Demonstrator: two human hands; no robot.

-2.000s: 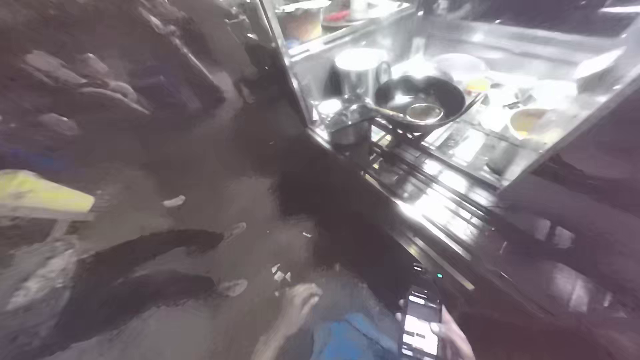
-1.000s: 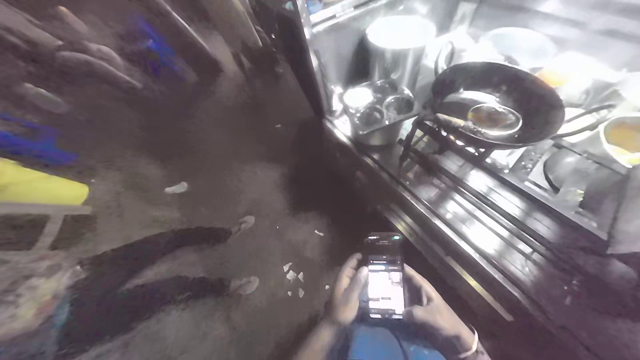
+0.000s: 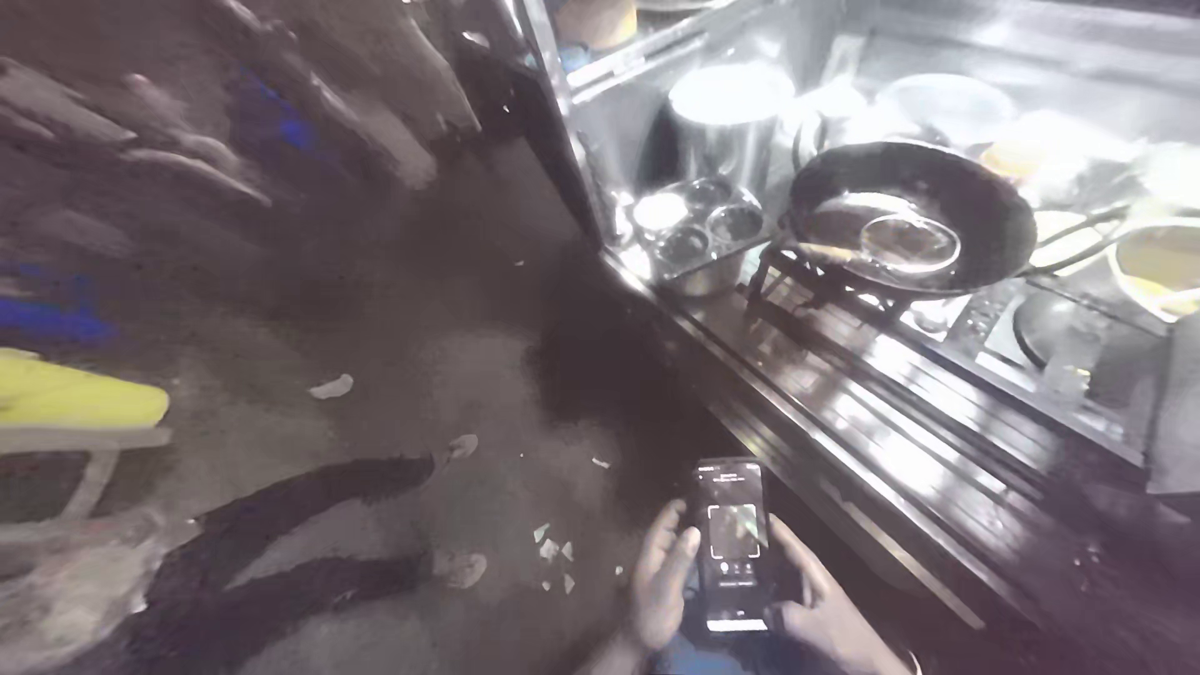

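Observation:
A smartphone (image 3: 734, 553) with a lit screen is upright between my hands at the bottom of the view. My right hand (image 3: 825, 600) grips its right side, with the thumb near the lower edge of the screen. Along the phone's left side is my left hand (image 3: 664, 577), its thumb and fingers partly curled; whether it touches the phone cannot be told. Blue cloth shows below the phone.
A metal cooking counter (image 3: 844, 412) runs diagonally at the right, bearing a dark wok (image 3: 994, 202), a metal pot (image 3: 722, 141) and a tray of round cups (image 3: 703, 272). Left, a seated person's legs (image 3: 309, 497) stretch near a yellow seat (image 3: 75, 394). Scraps (image 3: 549, 549) litter the ground.
Two seconds ago my right hand held the phone and my left hand was apart from it; my left hand has come over beside the phone. The screen's picture has changed. The view has shifted.

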